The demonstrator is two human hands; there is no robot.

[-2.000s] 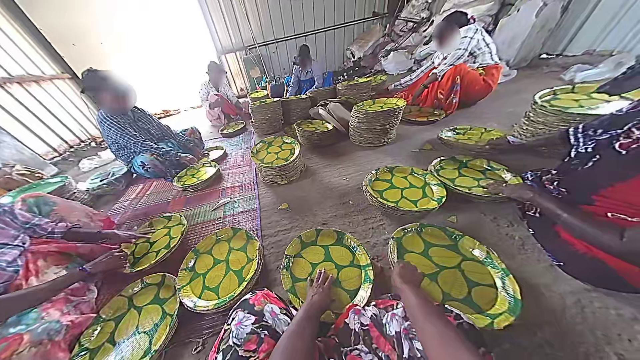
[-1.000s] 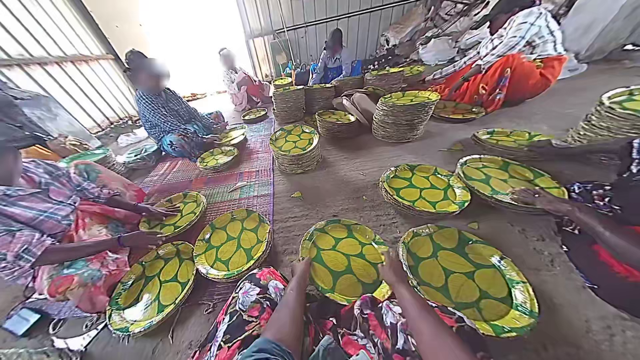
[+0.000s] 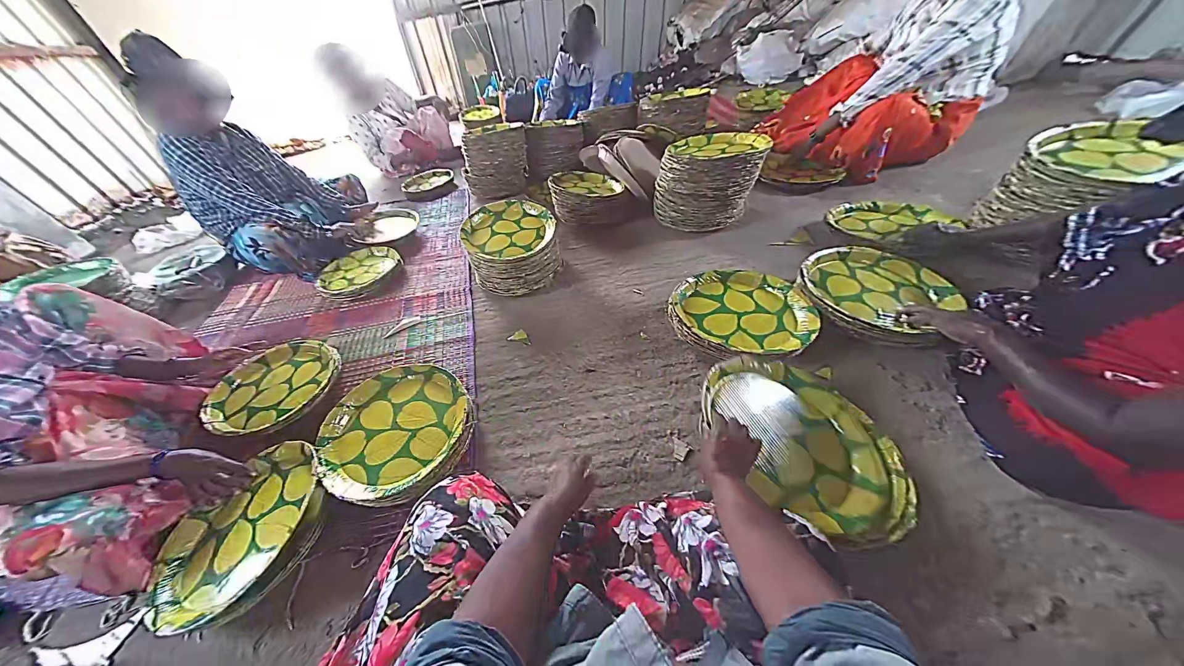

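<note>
Round plates with a yellow leaf pattern on green and shiny rims lie about me in the head view. My right hand [image 3: 731,450] is at the left edge of a plate [image 3: 814,444], which lies tilted over a stack of like plates at my right. The finger grip on its rim is partly hidden, and the plate is blurred. My left hand [image 3: 572,481] is raised over my flowered cloth [image 3: 647,555], fingers bent, with no plate in it.
A co-worker's hand [image 3: 208,474] touches plates at the left; another's hand [image 3: 934,319] rests on a plate at the right. A plate stack [image 3: 740,313] lies ahead right. A woven mat [image 3: 425,310] and tall plate stacks [image 3: 708,185] are farther off.
The plate that was between my hands is gone from in front of me. My right hand has moved right to the stack. The co-worker at the left now has a hand on the nearer plates.
</note>
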